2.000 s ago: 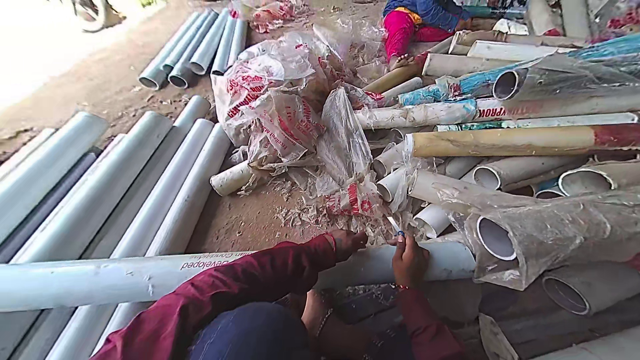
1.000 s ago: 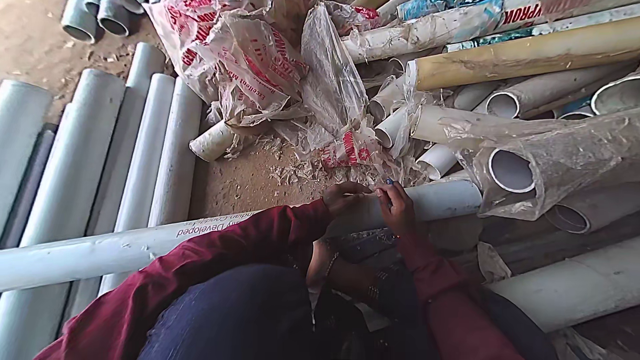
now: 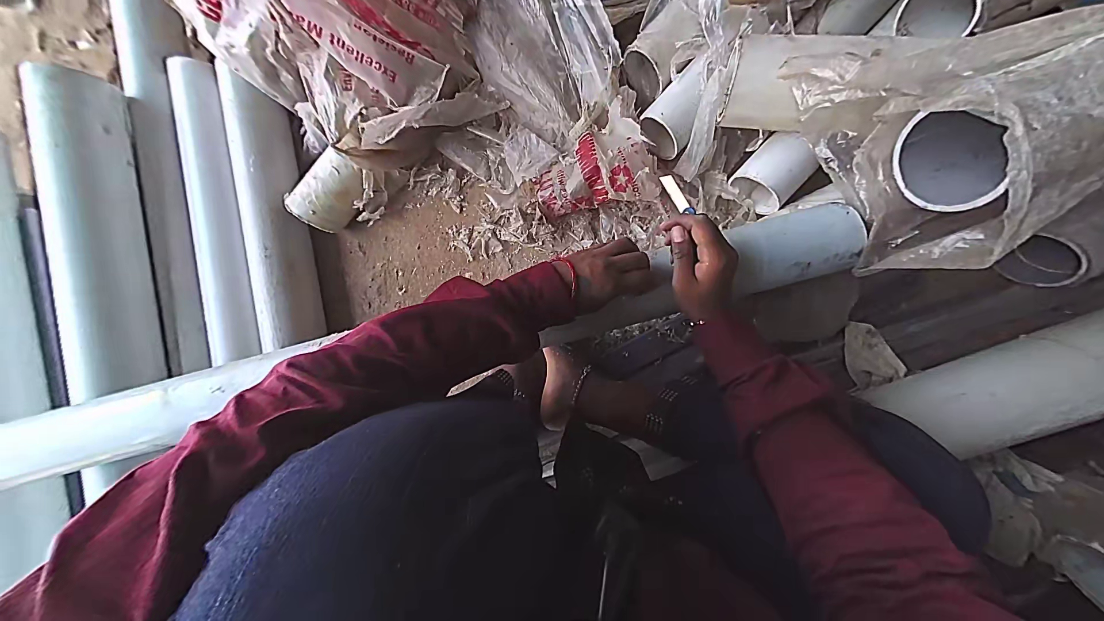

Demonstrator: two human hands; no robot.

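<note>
A long pale plastic pipe [image 3: 789, 246] lies across in front of me, over my lower legs. My left hand [image 3: 611, 274] rests on its upper side with the fingers bent down; whether they pinch anything is hidden. Just to the right, my right hand [image 3: 703, 259] is closed on a small knife [image 3: 674, 195], whose bright blade points up and away and whose blue handle barely shows. Thin scraps of torn film [image 3: 492, 237] lie on the ground beyond both hands. A crumpled wrapper with red print [image 3: 595, 172] sits just past the blade.
Several pale pipes [image 3: 90, 224] lie side by side at the left. Crumpled printed plastic film [image 3: 371, 52] is heaped beyond the hands, by a short pipe end [image 3: 326, 191]. At the right are stacked pipes, one wrapped in clear film [image 3: 1048, 129], and another pipe [image 3: 1000, 379] lies nearer.
The view has tilted down and come closer to the pipe. Both hands stay at the pipe near its right end; the blade now stands out clearly above my right hand.
</note>
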